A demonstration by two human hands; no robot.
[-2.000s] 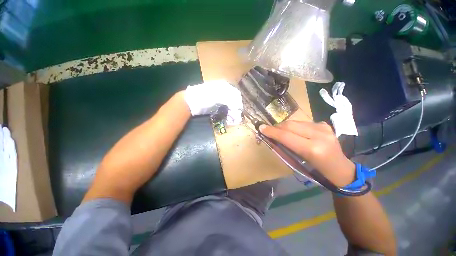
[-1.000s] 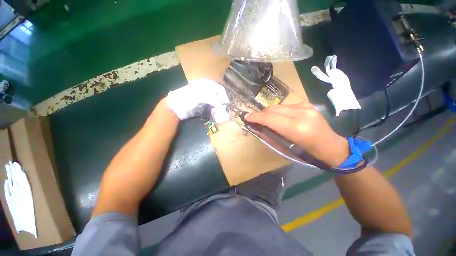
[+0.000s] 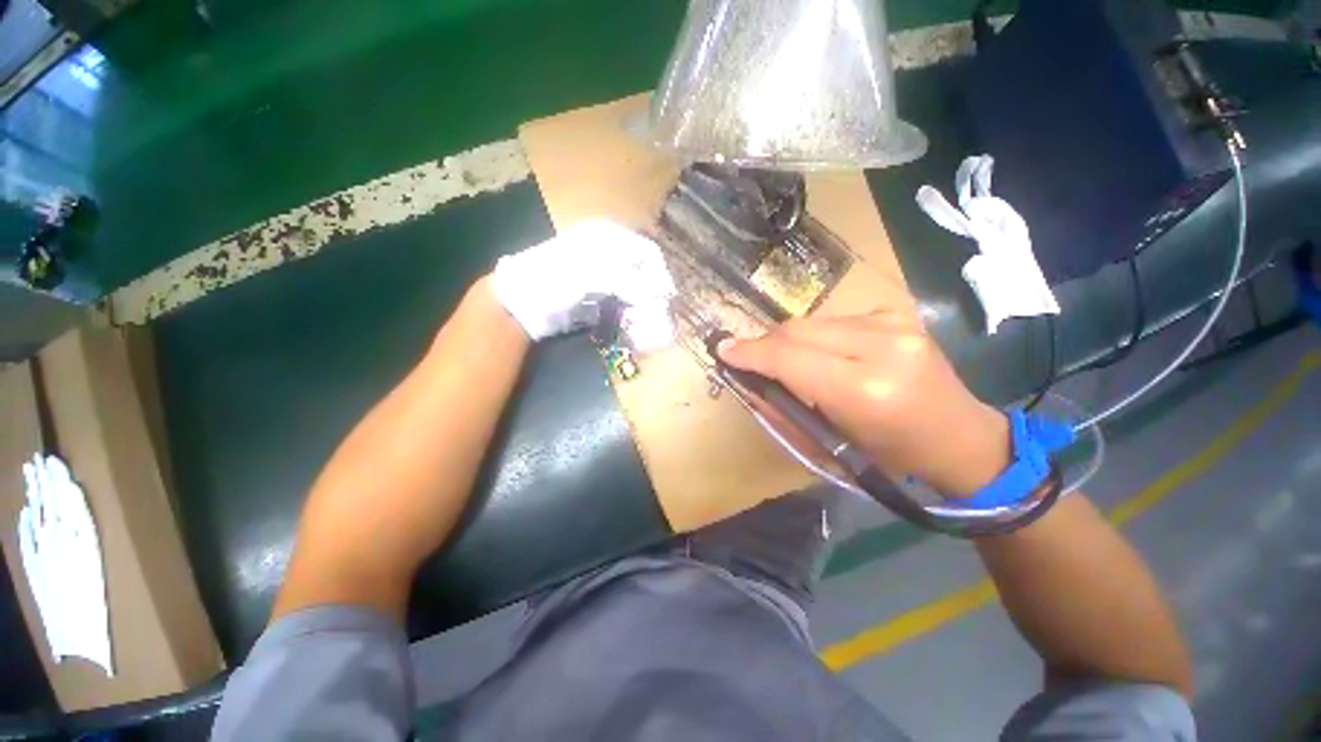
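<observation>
My left hand (image 3: 587, 283), in a white glove, is closed on a small wired assembly (image 3: 620, 355) over the left edge of the tan board (image 3: 695, 464). Only the assembly's lower end shows, dark with green and yellowish bits; the fingers hide the rest. My right hand (image 3: 869, 384), bare with a blue strap (image 3: 1032, 457) at the wrist, holds the dark soldering iron (image 3: 790, 413) like a pen. Its tip points at the gloved fingertips; glare hides whether it touches. A pale thin tube runs along the iron.
A black iron stand (image 3: 732, 218) with a gold-brown tray (image 3: 795, 276) lies on the board, below a clear cone hood (image 3: 775, 87). A white glove (image 3: 994, 247) and a dark box (image 3: 1087, 131) are at right. An open carton (image 3: 131, 507) at left holds another white glove (image 3: 65, 573).
The view has shifted, so the scene sits further left and the carton lower than two seconds ago. Both hands keep their holds, with the iron still at the gloved fingertips.
</observation>
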